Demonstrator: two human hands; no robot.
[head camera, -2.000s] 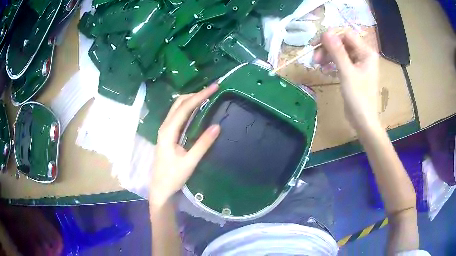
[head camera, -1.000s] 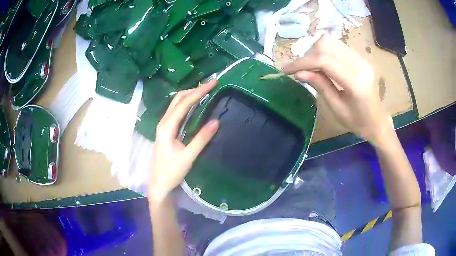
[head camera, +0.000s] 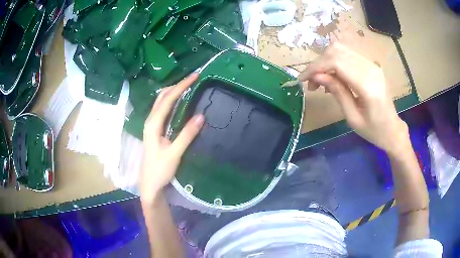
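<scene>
A glossy green housing (head camera: 227, 189) with a pale rim and a large black recess (head camera: 242, 131) lies at the table edge in front of me, its lower end over my lap. My left hand (head camera: 169, 136) grips its left rim, thumb over the recess and fingers along the edge. My right hand (head camera: 348, 85) is above the housing's upper right corner, fingertips pinched on a thin pale applicator stick (head camera: 289, 84). The stick's tip is at the green strip above the recess; whether it touches is unclear. Most of the stick is hidden by my fingers.
A heap of loose green covers (head camera: 146, 45) lies beyond the housing, on white ribbed sheet (head camera: 91, 131). Rimmed housings (head camera: 33, 151) are at left. A small pale dish (head camera: 278, 12), white scraps (head camera: 315, 22) and a dark slab (head camera: 382, 16) lie at the back right.
My right hand has moved from above the scraps down to the housing's upper right corner with the stick. The housing and my left hand sit slightly further left and up in view.
</scene>
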